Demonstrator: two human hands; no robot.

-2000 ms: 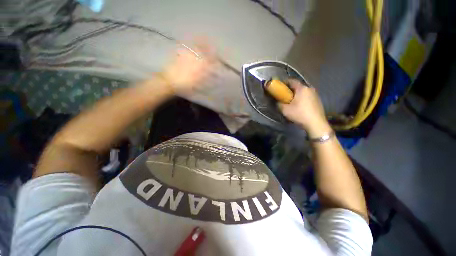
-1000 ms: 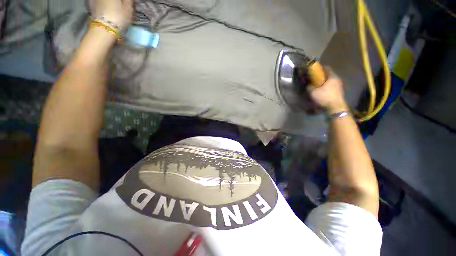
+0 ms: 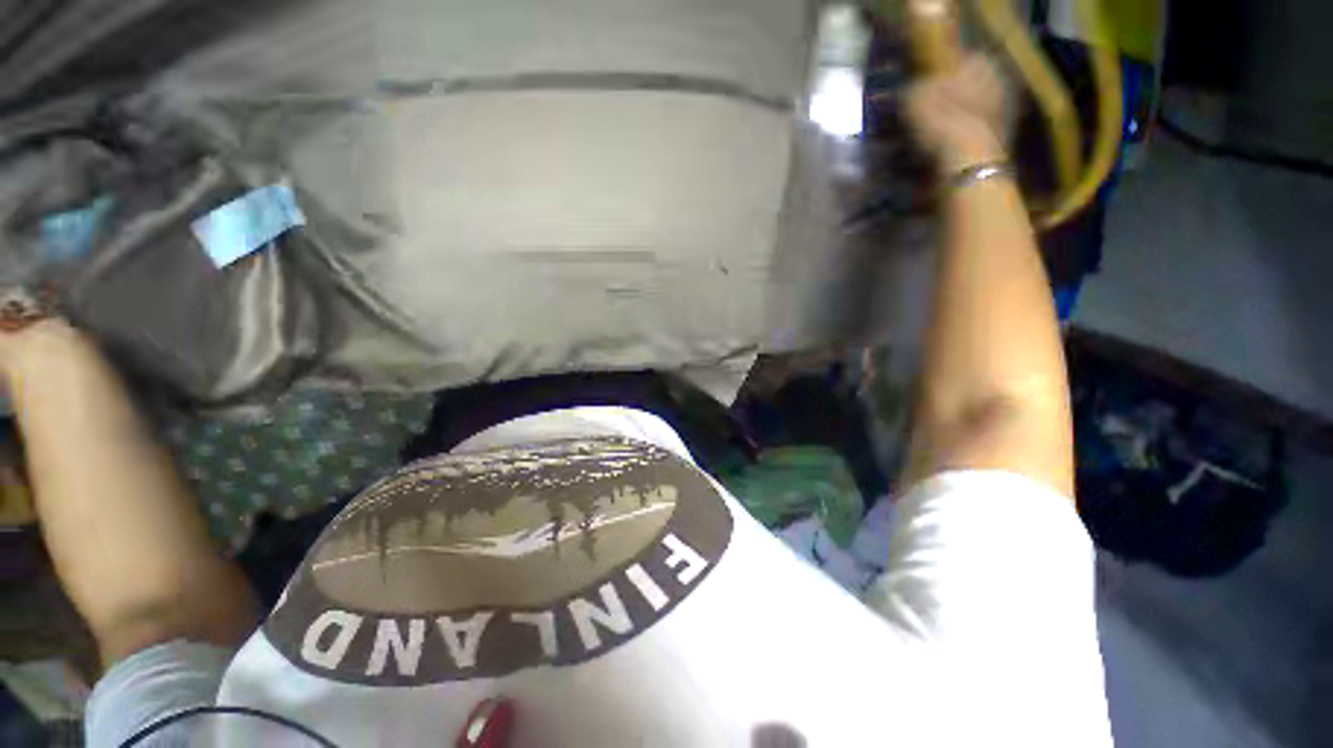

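Note:
A grey-beige garment piece (image 3: 585,190) lies over the ironing table, flat in the middle and bunched at the left. A dark seam runs across its upper part. A pale blue tag (image 3: 249,224) lies on the bunched cloth, and a second blue patch shows left of it. My right hand (image 3: 962,110) is shut on the orange handle of the blurred iron (image 3: 845,102) at the cloth's upper right. My left arm reaches to the left edge; my left hand (image 3: 18,325) is mostly cut off there, its fingers not seen.
Yellow hose (image 3: 1089,146) loops just right of the iron, beside blue material. Green patterned cloth or floor (image 3: 300,453) shows below the table's left edge. A dark heap (image 3: 1184,482) lies on the floor at the right.
My right hand and the iron have moved up and slightly right. My left hand has moved left and down to the picture's edge. The blue tag has shifted left and down with the cloth.

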